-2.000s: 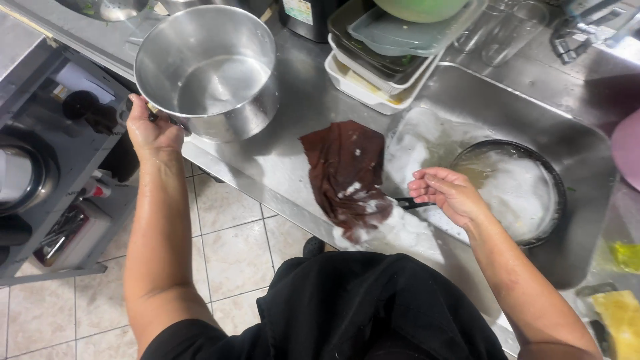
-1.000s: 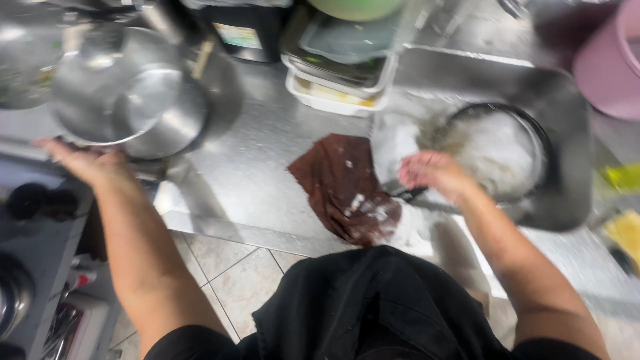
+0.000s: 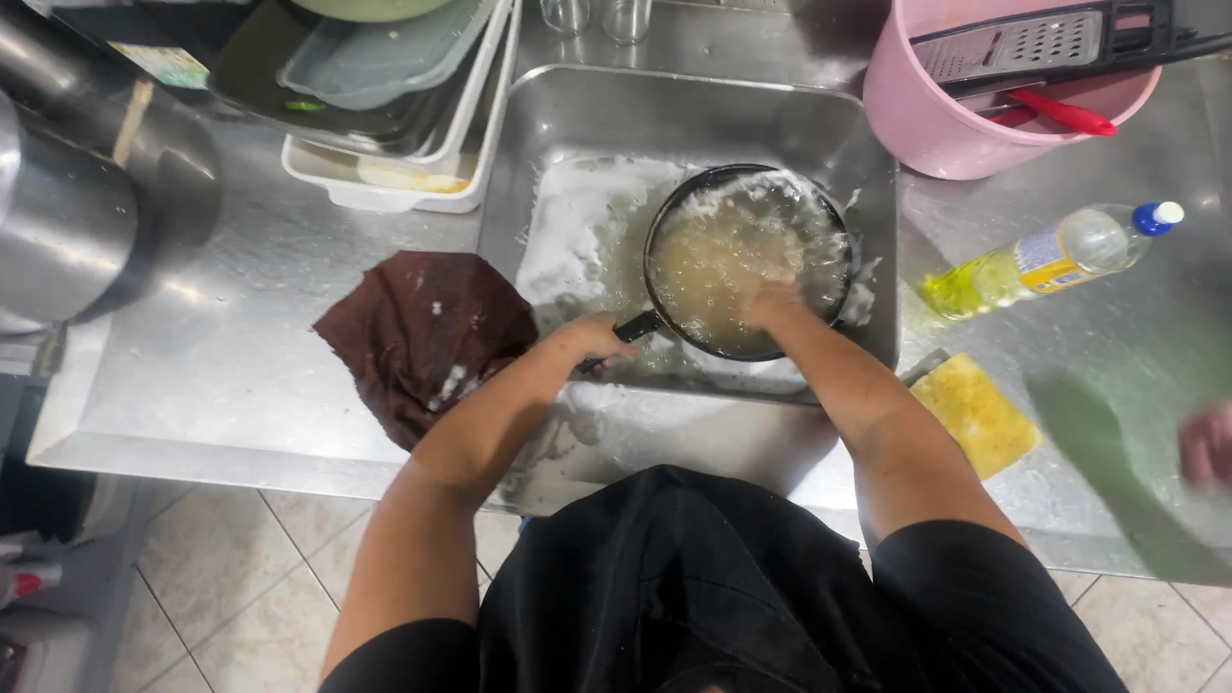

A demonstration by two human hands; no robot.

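A black frying pan full of cloudy, foamy water lies in the stainless steel sink. My left hand grips its black handle at the sink's front left. My right hand is down in the pan's water, its fingers hidden by the water and splashes, so I cannot tell whether they hold anything. Soap foam spreads in the sink left of the pan. A wet brown cloth with bits of foam lies on the steel counter, left of my left hand.
Stacked plastic containers stand behind the cloth, a large metal pot at far left. To the right are a pink bucket holding a grater, a bottle of yellow-green liquid and a yellow sponge. Another person's hand shows at the right edge.
My left hand has left the metal pot and now holds the pan's handle. My right hand has moved from beside the handle into the pan's water. The view has shifted right.
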